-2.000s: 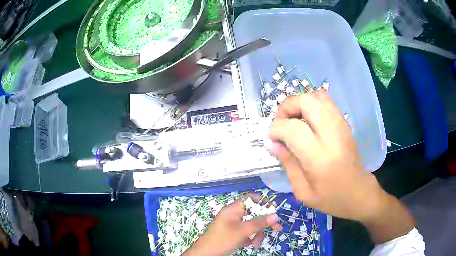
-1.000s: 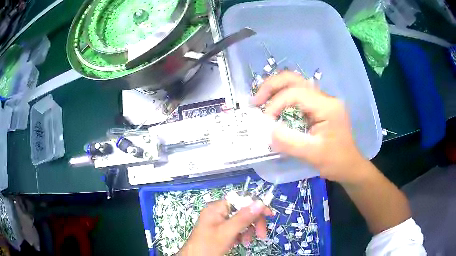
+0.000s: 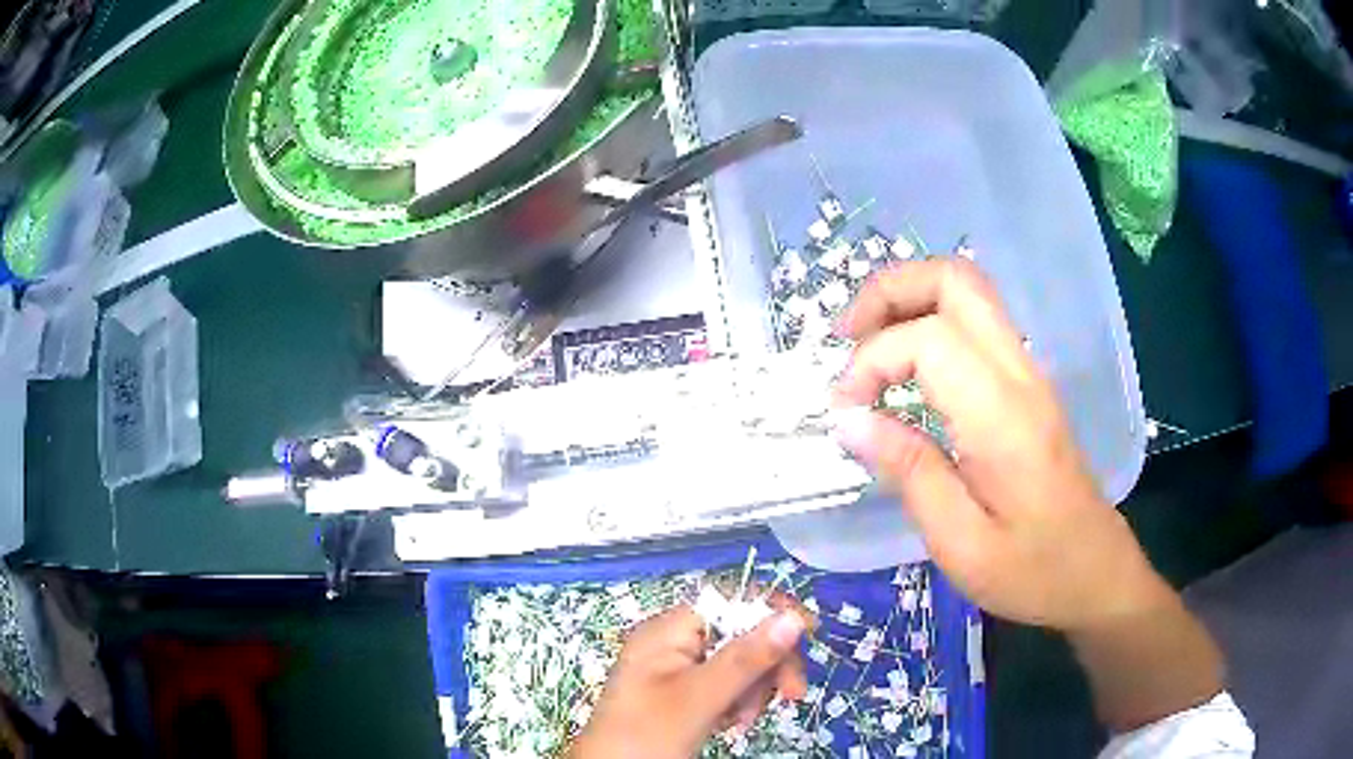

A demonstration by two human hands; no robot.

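My left hand (image 3: 698, 675) is over the blue parts bin (image 3: 439, 653), closed around several leaded parts (image 3: 732, 611) with white heads and thin green leads. My right hand (image 3: 987, 445) is at the right end of the white insertion head (image 3: 594, 460), in front of the clear tub. Its thumb and index finger are close together at the end of the head; glare hides whether a part is between them. The other fingers are curled loosely above. More leaded parts lie in the blue bin and in the clear parts tub (image 3: 950, 111).
A steel bowl feeder (image 3: 445, 134) with green contents stands behind the head. A dark metal arm (image 3: 712, 160) slants towards the tub. A small clear box (image 3: 149, 386) is at left, a bag of green components (image 3: 1128, 148) and a blue mat (image 3: 1261, 312) at right.
Since one second ago, my right thumb and fingers have drawn closer together at the end of the head. The whole view has shifted slightly. My left hand still holds parts over the bin.
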